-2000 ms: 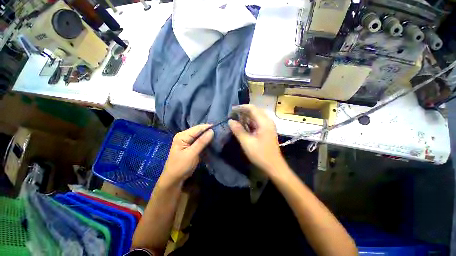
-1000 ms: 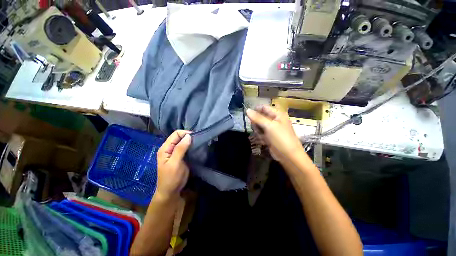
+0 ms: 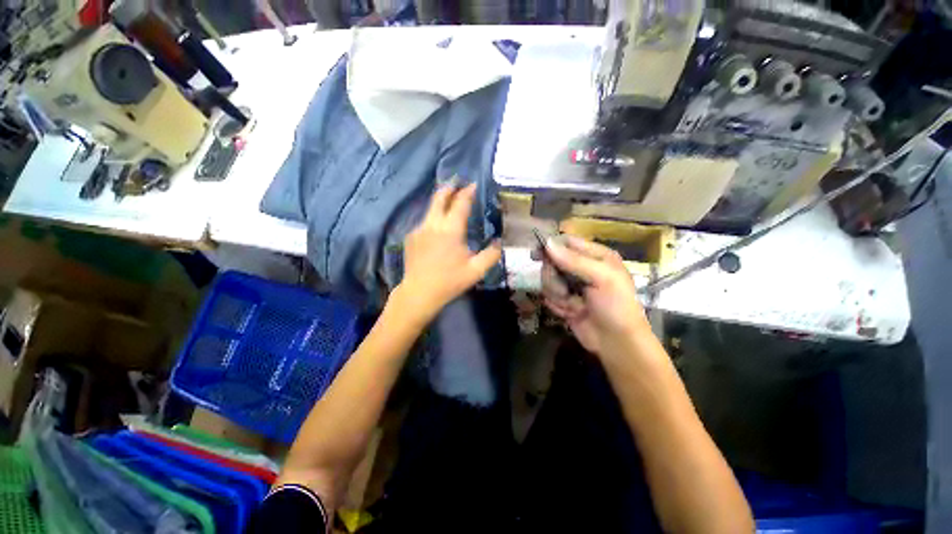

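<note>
The blue-grey fabric [image 3: 350,177] lies on the white table and hangs over its front edge, with a white piece [image 3: 391,113] on its upper part. My left hand [image 3: 444,250] rests on the fabric near the table edge, fingers spread, not gripping it. My right hand [image 3: 593,290] is right of the fabric, in front of the table edge, closed around a small dark tool, possibly thread snips [image 3: 542,242], with its tip pointing up. The overlock machine [image 3: 720,156] stands behind my right hand.
A yellow tray [image 3: 647,242] is at the table edge below the overlock machine. A cream sewing machine [image 3: 131,89] stands at left. A blue basket [image 3: 261,349] is below the table, with stacked coloured baskets [image 3: 188,475] at lower left. A cord [image 3: 793,209] crosses the table at right.
My left hand has let go of the folded fabric edge and moved up and right onto the cloth. My right hand has left the cloth and now shows a small dark tool.
</note>
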